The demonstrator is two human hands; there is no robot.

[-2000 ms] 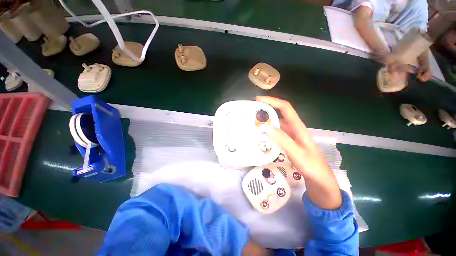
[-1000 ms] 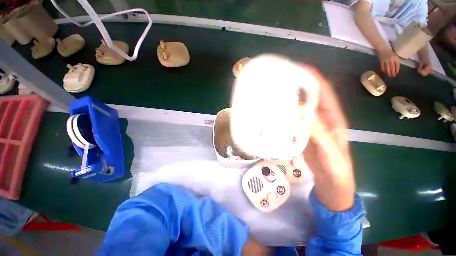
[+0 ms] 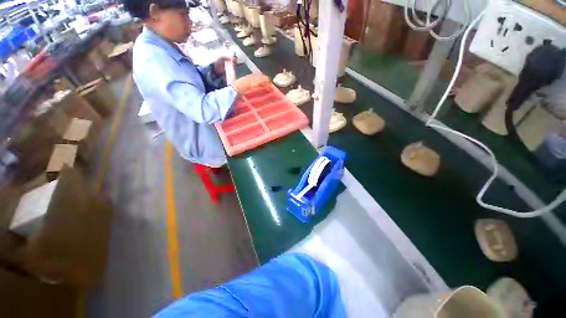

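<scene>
Neither of my hands shows; only a blue sleeve (image 3: pixel 267 290) crosses the bottom edge. The open beige housing (image 3: pixel 467 304) is at the bottom right, cut off by the frame edge, and part of another beige piece (image 3: pixel 510 297) is beside it. The white sheet (image 3: pixel 363 264) lies under my sleeve. The blue tape dispenser (image 3: pixel 318 186) with its white roll stands on the green bench (image 3: pixel 264 186) beyond the sleeve.
Beige plug-in units (image 3: pixel 421 158) lie on the green belt (image 3: pixel 397 186). A co-worker (image 3: pixel 177 87) sits at the salmon-red tray (image 3: pixel 264 118). A pale post (image 3: pixel 327 74) rises beside the belt. A white cable (image 3: pixel 490 158) loops below the socket panel (image 3: pixel 515 34). Cartons (image 3: pixel 62 158) stand left.
The view has swung to the left, towards the co-worker, red tray and aisle. The hand that held the bright faceplate and the flat units on the sheet are out of view.
</scene>
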